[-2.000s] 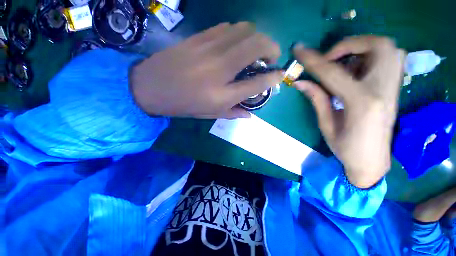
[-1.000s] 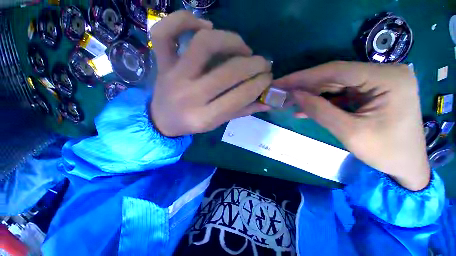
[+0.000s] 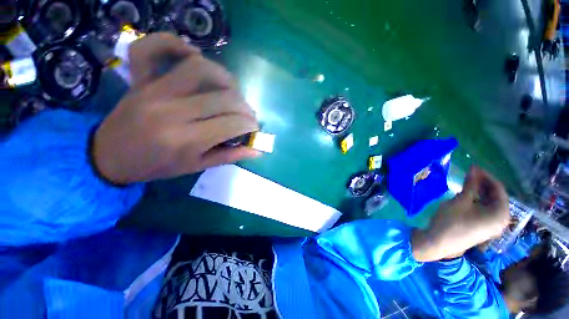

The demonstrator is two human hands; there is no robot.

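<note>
My left hand (image 3: 178, 112) holds a round black earcup housing (image 3: 236, 142), mostly hidden under the fingers. A small silver-white battery (image 3: 263, 142) with a yellow end sticks out past its fingertips. My right hand (image 3: 465, 215) is at the right, just beyond the blue bin (image 3: 419, 174), slightly blurred with fingers bunched; whether it holds anything cannot be told. Beige pads (image 3: 422, 175) show in the bin. A long white paper strip (image 3: 262, 198) lies on the green surface before me.
Many housings (image 3: 65, 71) with batteries are grouped at left. At right are a housing (image 3: 337, 116), another housing (image 3: 360, 184), loose batteries (image 3: 375, 162), a small pad (image 3: 374, 141) and a white bottle (image 3: 402, 108). Another person's head (image 3: 530, 280) shows at lower right.
My right hand has left the battery and moved far right, past the bin. My left hand still holds the housing. The view has swung right, bringing the bin and bottle back in.
</note>
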